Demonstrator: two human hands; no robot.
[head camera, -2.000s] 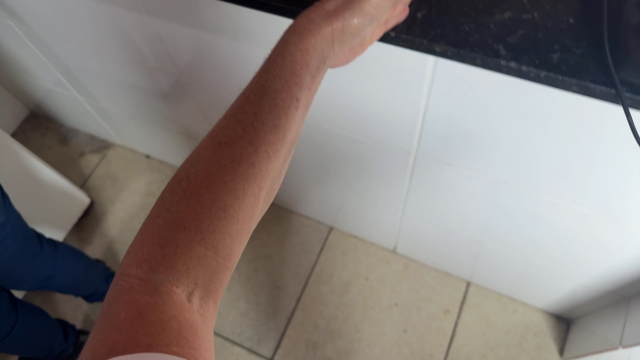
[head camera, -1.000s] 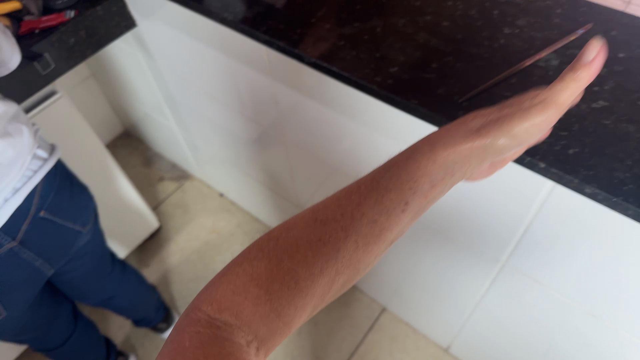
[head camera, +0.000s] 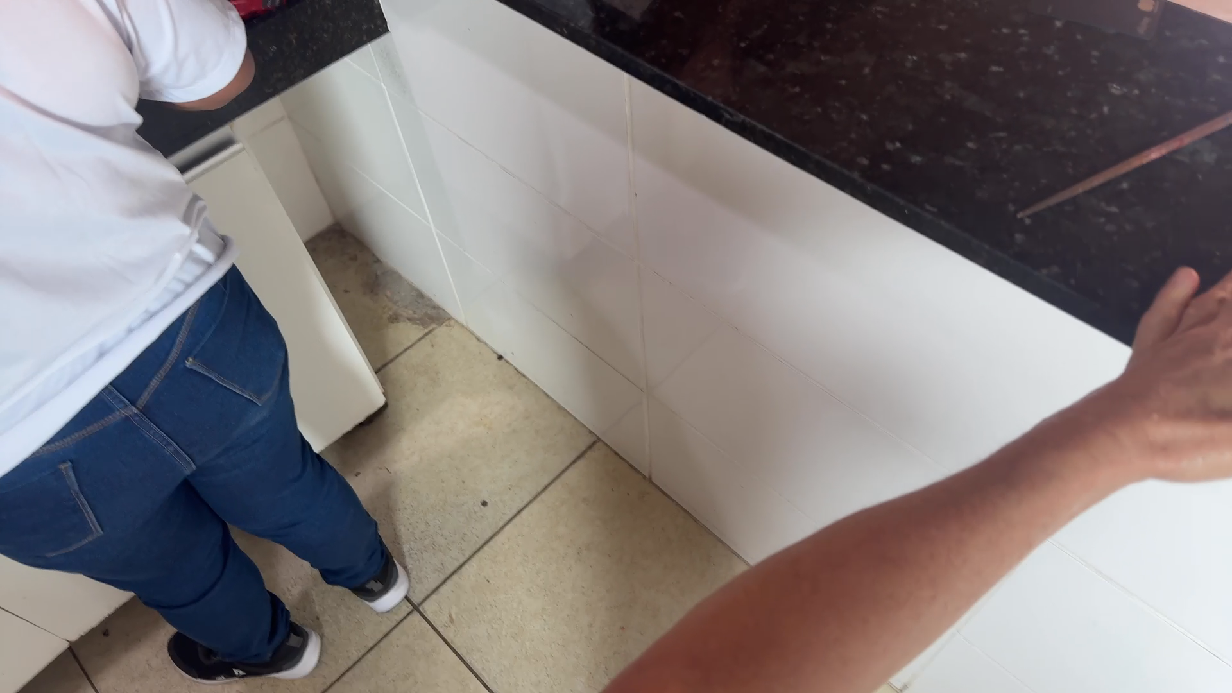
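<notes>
My left hand (head camera: 1189, 380) is at the right edge of the view, partly cut off, at the front edge of a dark speckled stone countertop (head camera: 866, 115). Its visible fingers are extended and a little apart, and nothing shows in it. The bare forearm crosses the lower right of the picture. Farther back on the counter, above the hand, is a thin, tapered reddish-brown line (head camera: 1121, 173); whether it is a stick or a reflection I cannot tell. My right hand is out of view.
At the left a person (head camera: 173, 414) in a white shirt and blue jeans faces a second dark countertop (head camera: 308, 48) with a red item on it. A white cabinet door (head camera: 289, 298) stands out beside them. White tiles (head camera: 751, 318) face the near counter, above a beige tiled floor (head camera: 568, 539).
The view has swung left, bringing the other person largely into sight. My left hand now sits at the right edge, with its fingers more spread than one second ago.
</notes>
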